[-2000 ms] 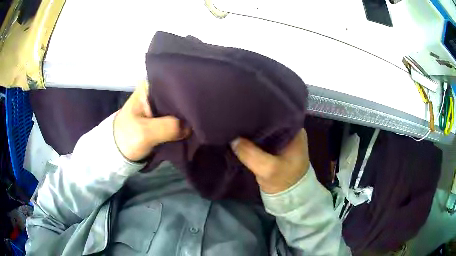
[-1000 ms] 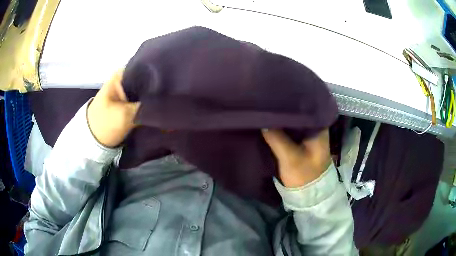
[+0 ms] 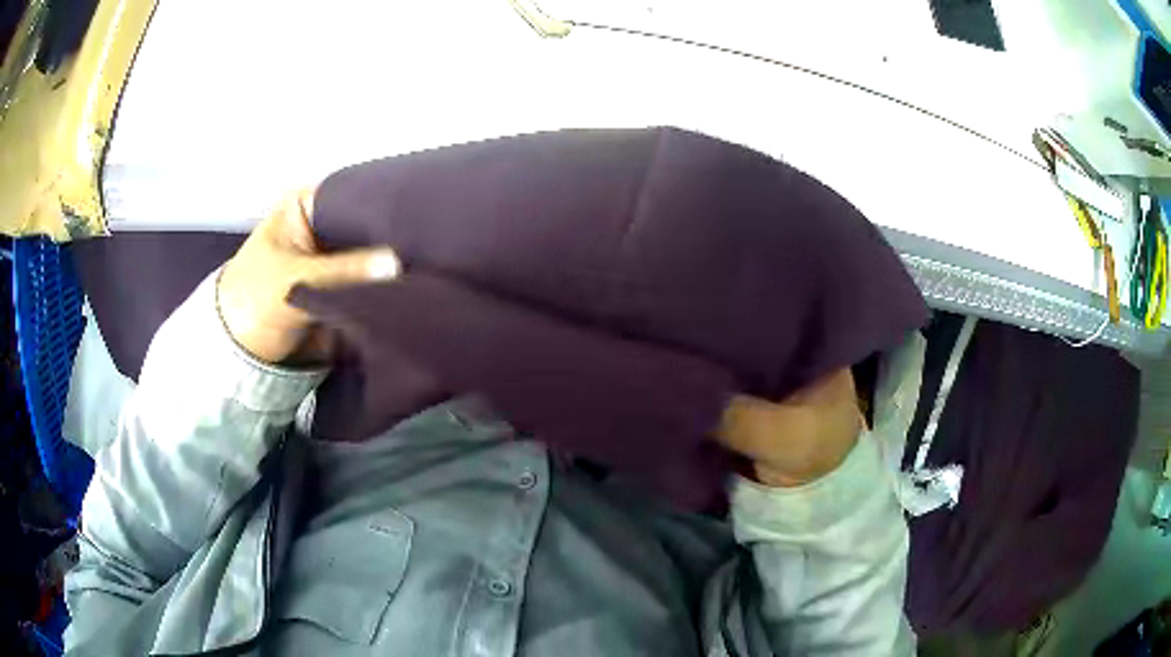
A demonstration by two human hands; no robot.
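A dark purple garment panel (image 3: 578,244) is held in both bare hands above the front edge of the white table. Its upper part bulges over the table and a lower layer hangs folded towards my body. A short straight line shows near its top. My left hand (image 3: 295,282) grips the panel's left end, with the thumb over the folded layer. My right hand (image 3: 796,430) holds the right side of the lower layer, and its fingers are partly hidden by the cloth.
The white table (image 3: 321,77) has a ruler strip (image 3: 1014,295) along its front edge. Green and yellow handles (image 3: 1152,263) lie at the right. A blue basket (image 3: 45,372) stands at left under a tan taped edge (image 3: 52,167). More purple cloth (image 3: 1040,475) hangs at lower right.
The panel has gone from bunched to spread wider, its right end now further right. My right hand has moved right and my left hand left. A lower layer now lies folded across the front.
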